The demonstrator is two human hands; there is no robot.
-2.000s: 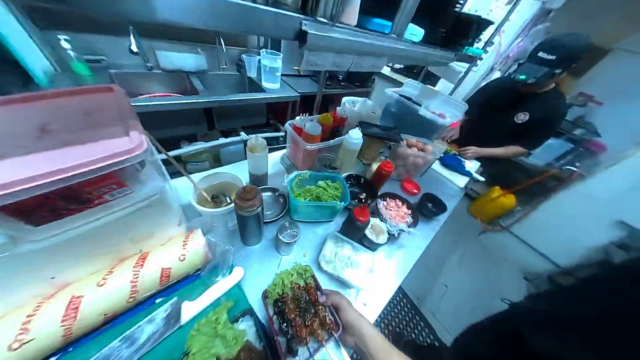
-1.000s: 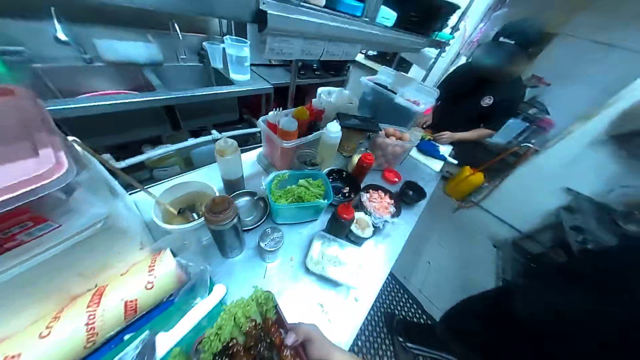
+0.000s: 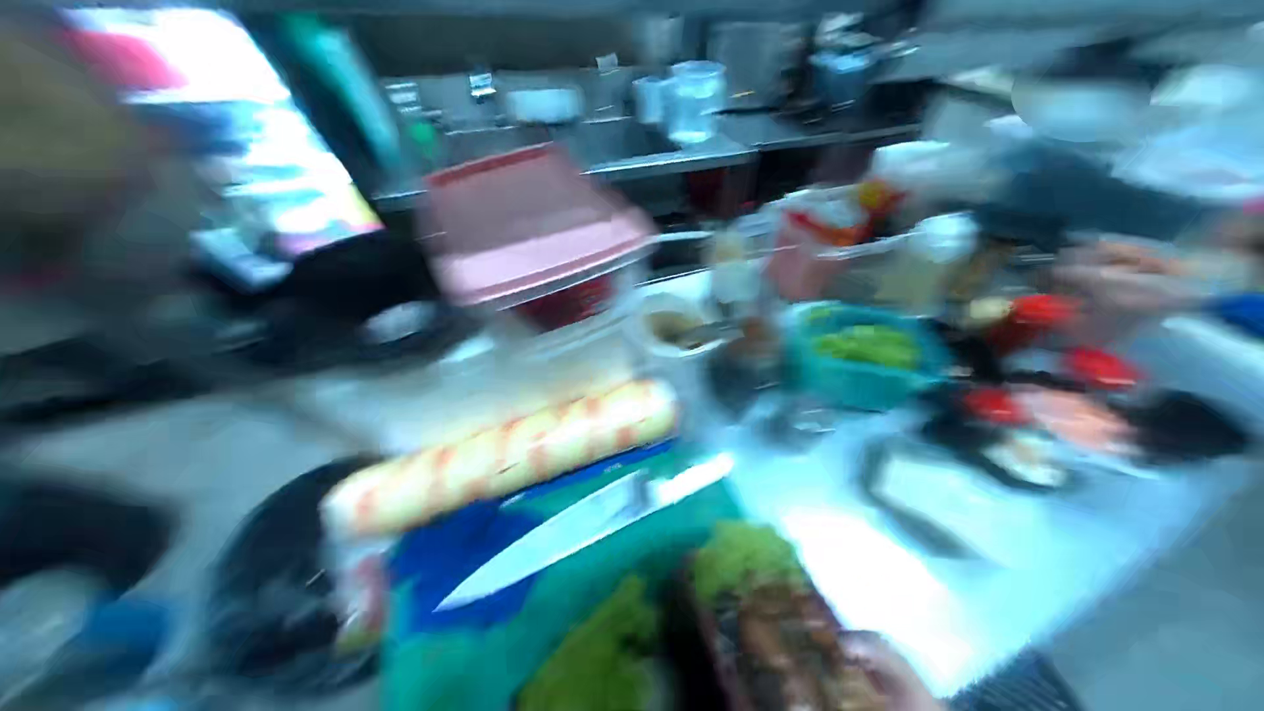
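Observation:
At the lower edge of the blurred head view, my right hand (image 3: 889, 667) grips the right side of a dark food tray (image 3: 790, 642) holding lettuce and browned, glazed meat. My left hand is out of sight. Left of the tray, more lettuce (image 3: 602, 642) lies over the green cutting board (image 3: 434, 671). A kitchen knife (image 3: 583, 528) with a white handle rests across the board, its blade pointing to the lower left. Behind it lies a roll of plastic wrap (image 3: 504, 459) in a printed box or sleeve.
A teal basket of green leaves (image 3: 864, 355), a white pot (image 3: 681, 326), squeeze bottles and a dark bowl of pink food (image 3: 1076, 425) stand along the metal table. A pink-lidded container (image 3: 543, 232) is behind the roll. A round black object (image 3: 276, 583) is at left.
The view has swung strongly to the left, bringing the whole knife and the area left of the table into sight. The co-worker seen earlier is out of view. My right hand remains on the tray.

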